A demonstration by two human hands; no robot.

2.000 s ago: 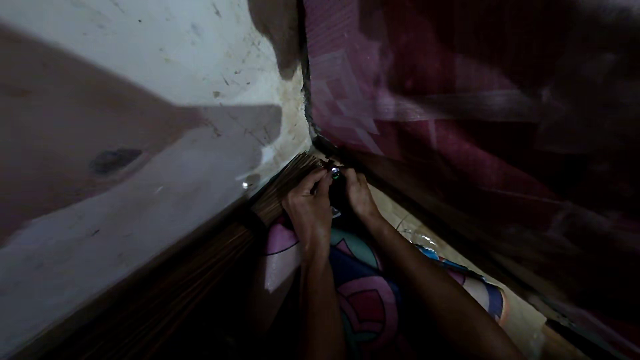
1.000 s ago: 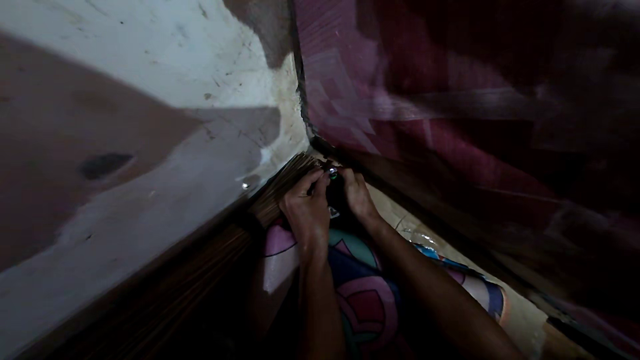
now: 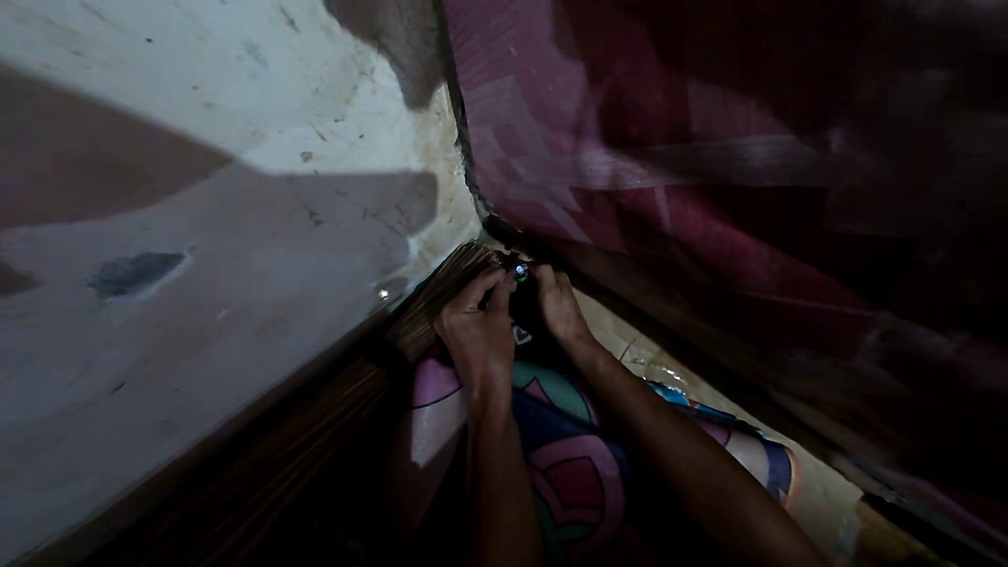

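Observation:
My left hand (image 3: 482, 321) is bent in the middle of the head view, its thumb and fingertips pinched beside a small shiny object (image 3: 521, 272) with a bright glint; what it is cannot be told. To the right of that object is my right hand (image 3: 561, 305), fingers curled and pointing forward. Whether it grips something dark between the hands is too dim to tell. A patterned cloth (image 3: 579, 472) in pink, teal and dark blue covers my lap below. Close to the left hand lie the ends of a bundle of thin brown sticks, like a stick broom (image 3: 429, 311).
A stained pale wall (image 3: 315, 236) rises on the left. On the right stands a dark red panel with tape-like strips (image 3: 669, 220). They meet in a corner ahead. Crinkled clear plastic and a blue packet (image 3: 677, 395) lie on the light floor (image 3: 622, 339) at right.

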